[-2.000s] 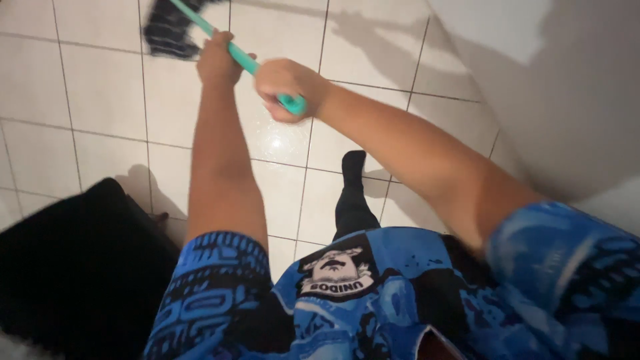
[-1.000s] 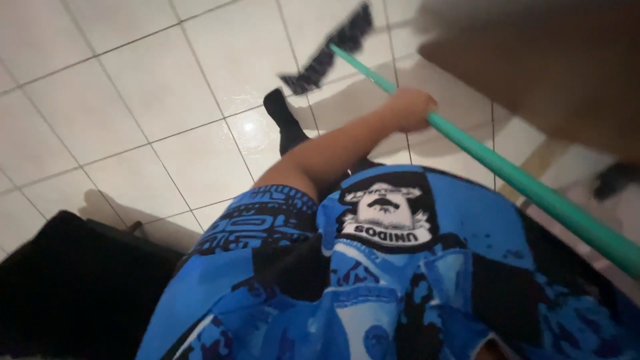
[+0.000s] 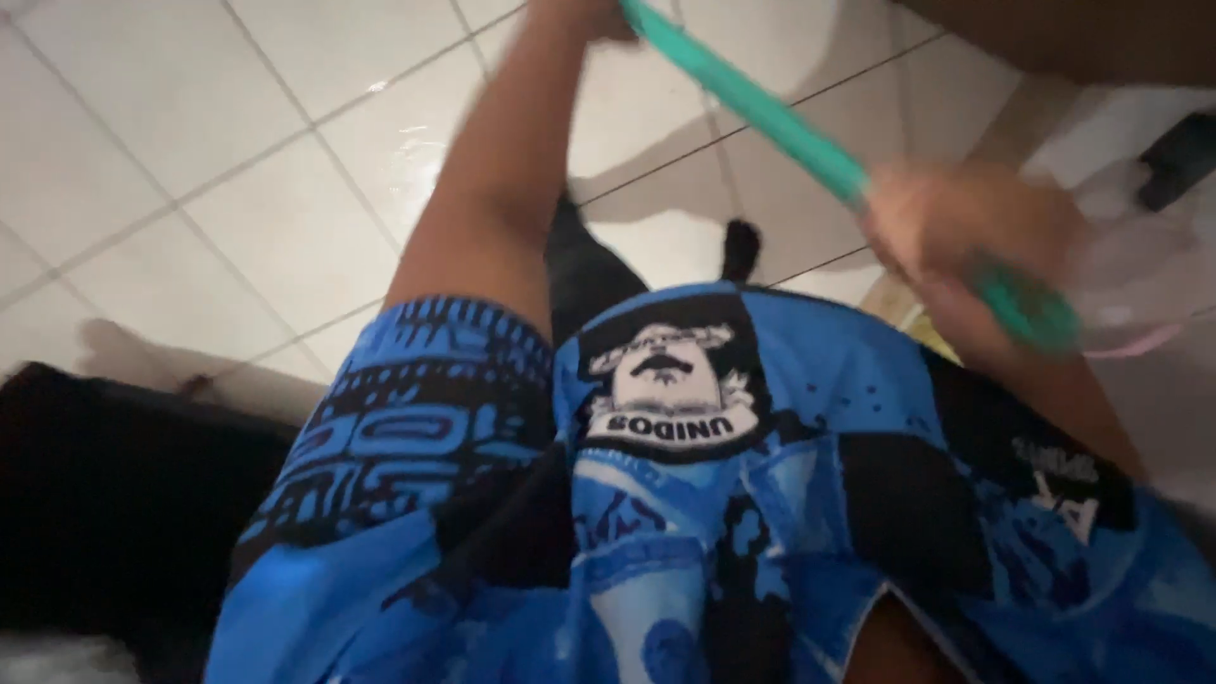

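Note:
A green broom handle [image 3: 750, 114] slants from the top middle down to the right. My left hand [image 3: 608, 21], cut off by the top edge, grips it at its upper visible part. Blurred by motion, my right hand [image 3: 969, 223] is closed around the handle near its rounded end, which sticks out below the fist. The broom's head is out of view.
A black object with a flat top [image 3: 114, 503] stands at the lower left. Top right is a dark brown surface [image 3: 1064, 38]; below it are a dark item [image 3: 1178, 161] and a pink-rimmed clear container [image 3: 1140, 347]. My black-socked foot [image 3: 741, 249] is on the tiles.
My left hand has moved up toward the top edge with the handle. My right hand, unseen one second ago, is in view at the right. The dark broom head has left the view.

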